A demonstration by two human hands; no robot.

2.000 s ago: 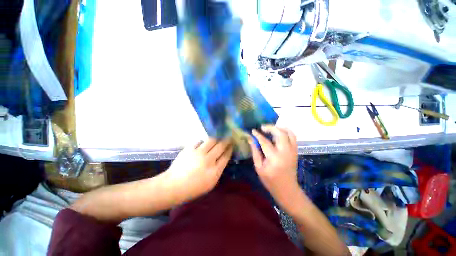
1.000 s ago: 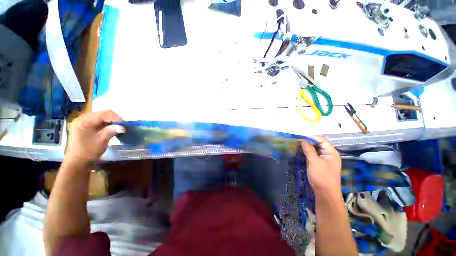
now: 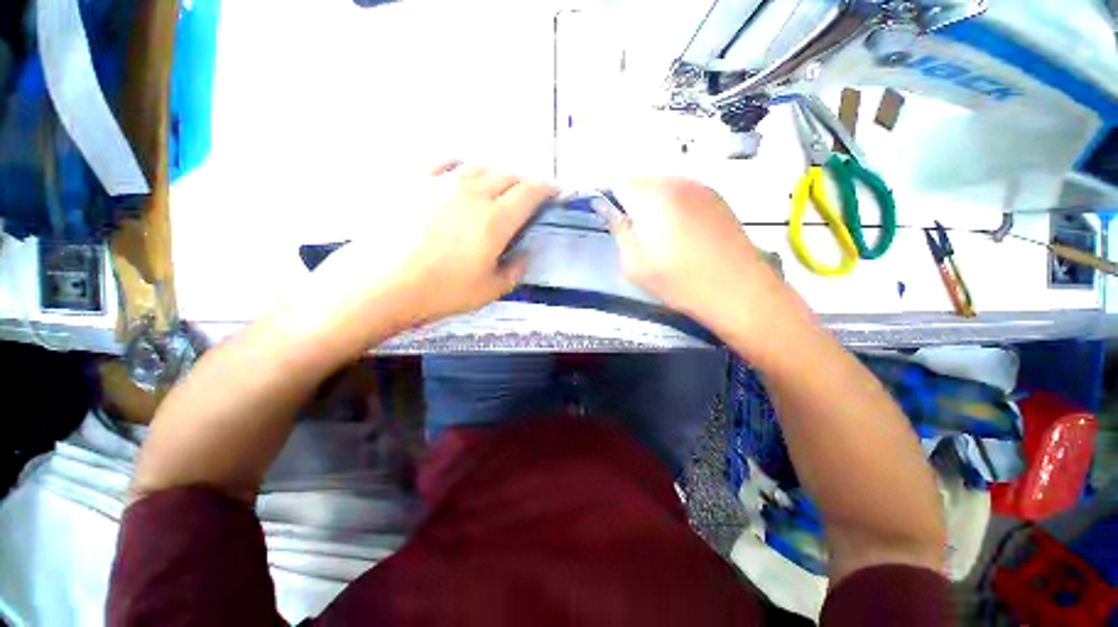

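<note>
A long cut piece (image 3: 574, 260) lies along the front edge of the white table, pale side up with a dark lower edge. A dark tip of it shows left of my left wrist. My left hand (image 3: 472, 233) lies on the piece, its fingertips at the upper edge. My right hand (image 3: 680, 245) pinches the upper edge, close to the left fingertips. The hands and forearms hide parts of the piece. The needle area of the Jack sewing machine (image 3: 736, 104) is behind and right of my hands.
Yellow and green scissors (image 3: 848, 214) and small snips (image 3: 950, 270) lie right of my right hand. Brown scraps (image 3: 888, 108) lie near the blades. A white strip (image 3: 88, 104) lies on plaid cloth at left. Plaid pieces (image 3: 944, 398) and a red bin (image 3: 1057, 453) are low at right.
The piece was stretched between my widely spaced hands, plaid showing; now it lies on the table, pale side up. My hands have come together at its middle and moved away from me.
</note>
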